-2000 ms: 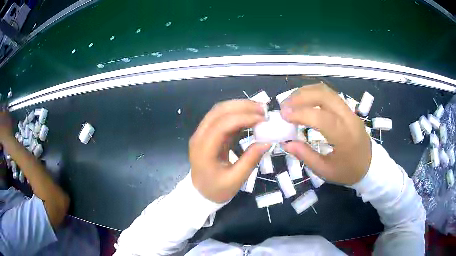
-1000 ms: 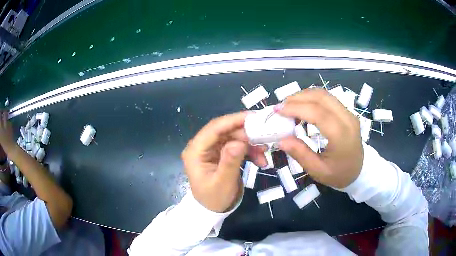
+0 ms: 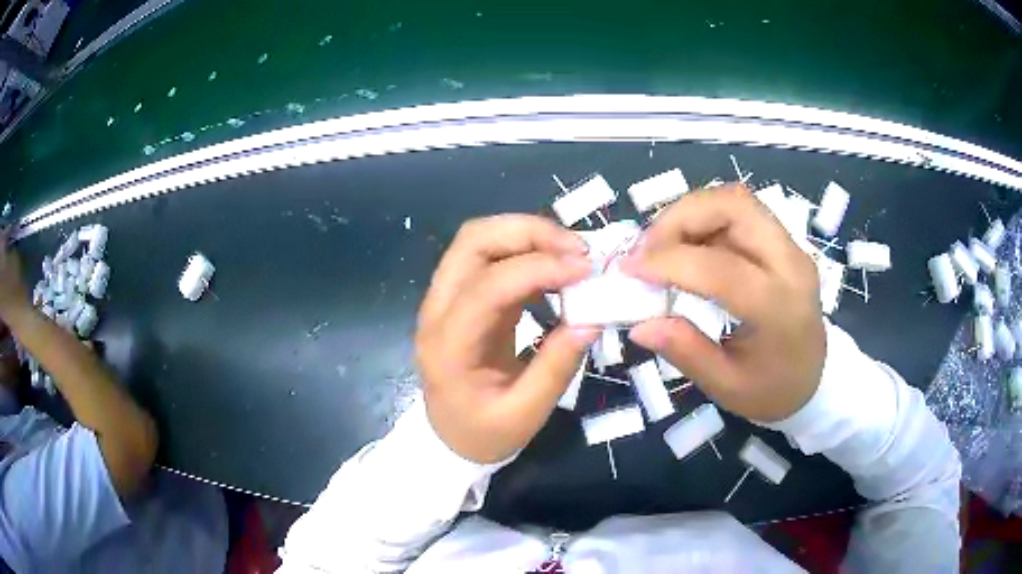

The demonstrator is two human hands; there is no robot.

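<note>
A white plastic housing is held between the fingertips of both hands, a little above the table. My left hand grips its left end with thumb and fingers. My right hand grips its right end the same way. The housing is slightly blurred, and fingers cover its ends. A heap of stemmed pieces lies under and around the hands, partly hidden by them. One stemmed piece lies near the table's front edge, below my right wrist.
A single white piece lies on the dark tabletop at left. A neighbour's pile and a person's arm are far left. A green conveyor belt and bright rail run across the top. A clear plastic bag with white pieces is at right.
The held housing has turned, and both hands' fingertips are closed on it again. A stemmed piece now shows below my right wrist where none showed before. The view has shifted slightly.
</note>
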